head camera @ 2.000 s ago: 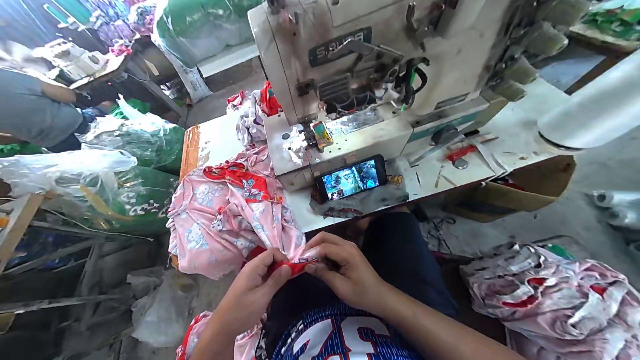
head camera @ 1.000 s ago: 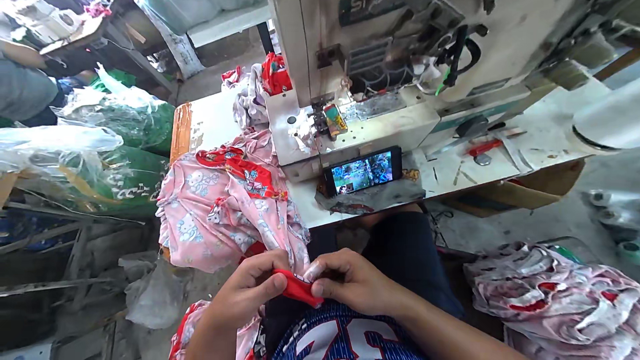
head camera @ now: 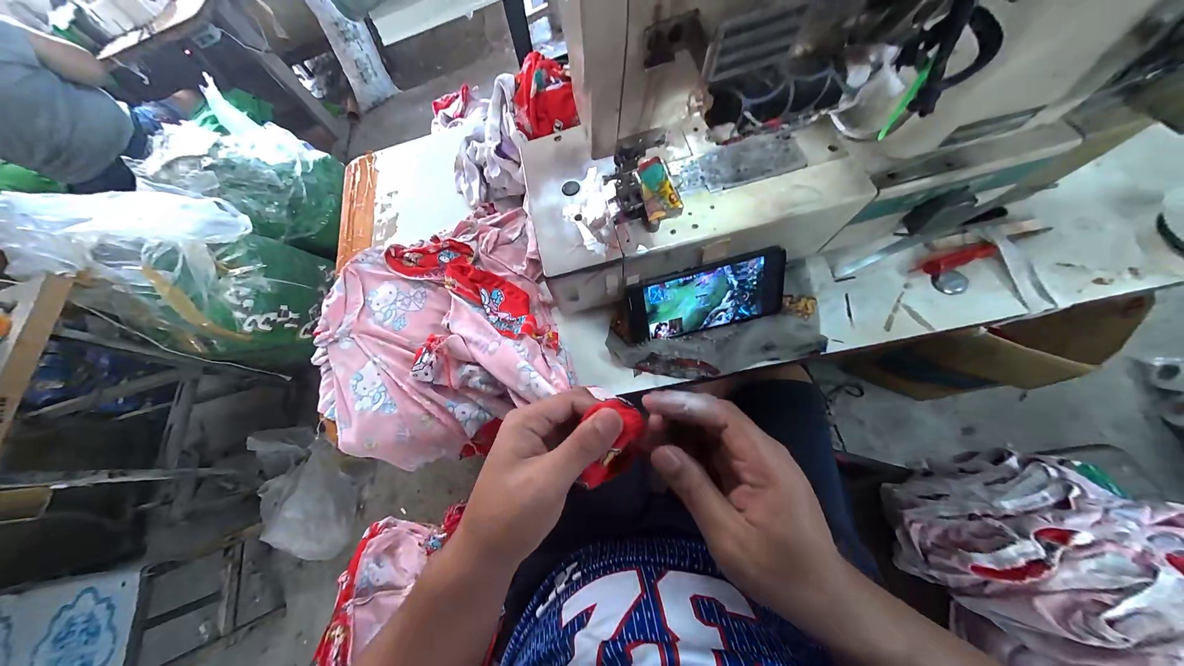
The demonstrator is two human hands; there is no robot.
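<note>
My left hand (head camera: 546, 462) pinches a small red piece of fabric (head camera: 612, 442) between thumb and fingers, above my lap. Close to its right side, my right hand (head camera: 740, 472) has thumb and fingers apart, and nothing shows between them. Pink printed cloth with red trim (head camera: 425, 342) lies heaped on the table's left part and hangs over the front edge, beside my left hand. Behind the hands stands an industrial sewing machine (head camera: 758, 199). A smartphone (head camera: 708, 294) with a lit screen leans against its base.
Green bags wrapped in clear plastic (head camera: 268, 287) stand at left, near a person (head camera: 55, 111). On the table at right lie a red-handled tool (head camera: 957, 259) and metal strips. A cardboard box (head camera: 1008, 356) sits below. More pink fabric (head camera: 1045, 546) is piled at lower right.
My right hand has come away from the red fabric and its fingers have spread. The left hand still holds the fabric, now raised and folded smaller. The view has shifted somewhat.
</note>
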